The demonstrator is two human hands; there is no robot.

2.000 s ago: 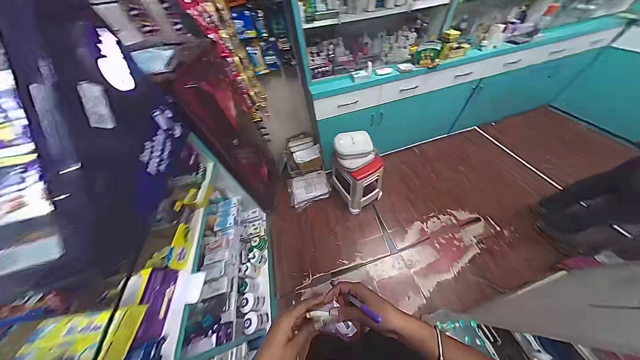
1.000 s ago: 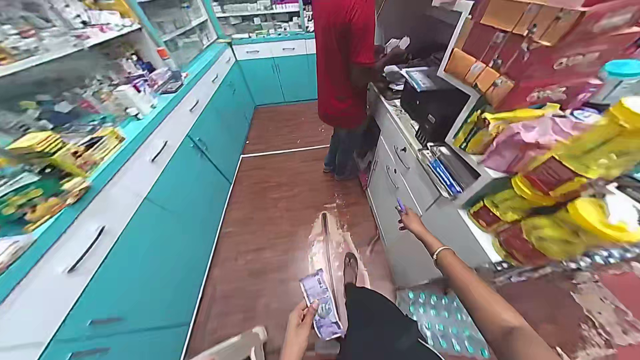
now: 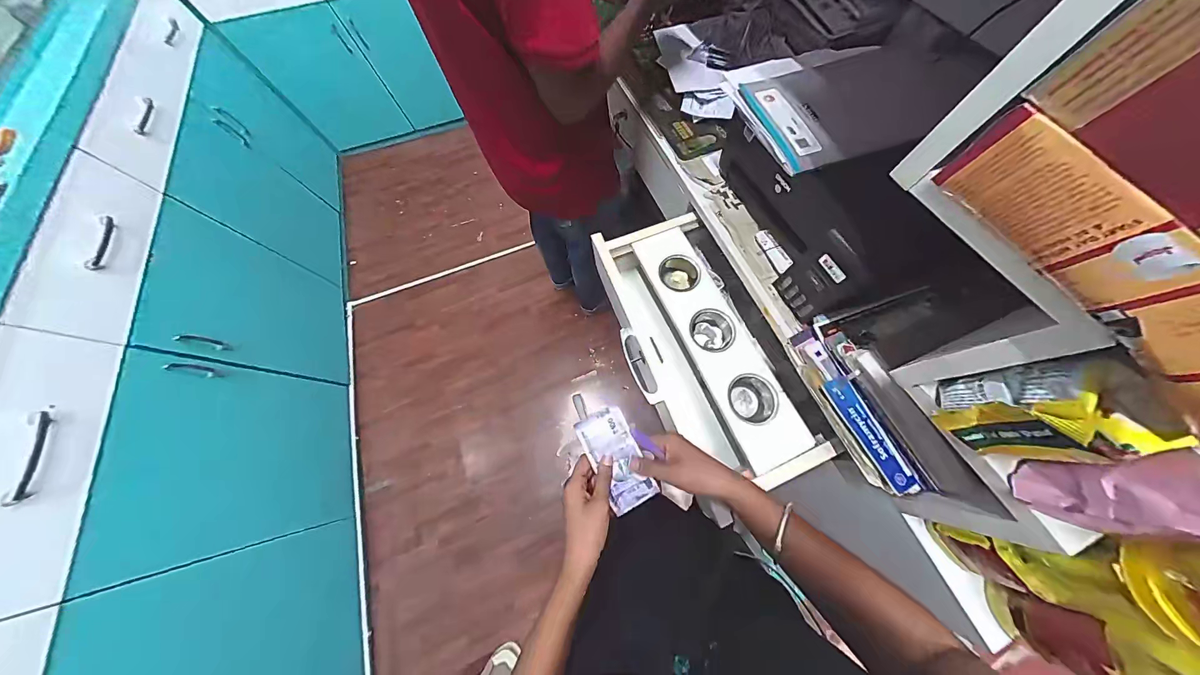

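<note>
Both of my hands are on a few purplish banknotes (image 3: 609,441) low in the middle of the view. My left hand (image 3: 589,497) grips their left edge, thumb on top. From the right, my right hand (image 3: 689,464) touches the notes and also holds a purple pen-like object (image 3: 647,444). Just beyond my right hand, a white drawer (image 3: 656,361) stands pulled out, its panel holding several round metal cups; the nearest cup (image 3: 753,398) appears to have coins in it, though the contents are blurred.
A person in a red shirt (image 3: 553,122) stands beyond the drawer at the counter. A black printer (image 3: 806,216), papers and boxes lie on the counter at right. Teal cabinets (image 3: 234,262) line the left side. Yellow packets (image 3: 1078,600) are at lower right.
The drawer, shut one second ago, is now pulled out. My right hand has come from the drawer front to the banknotes in my left hand. The view has moved closer to the counter.
</note>
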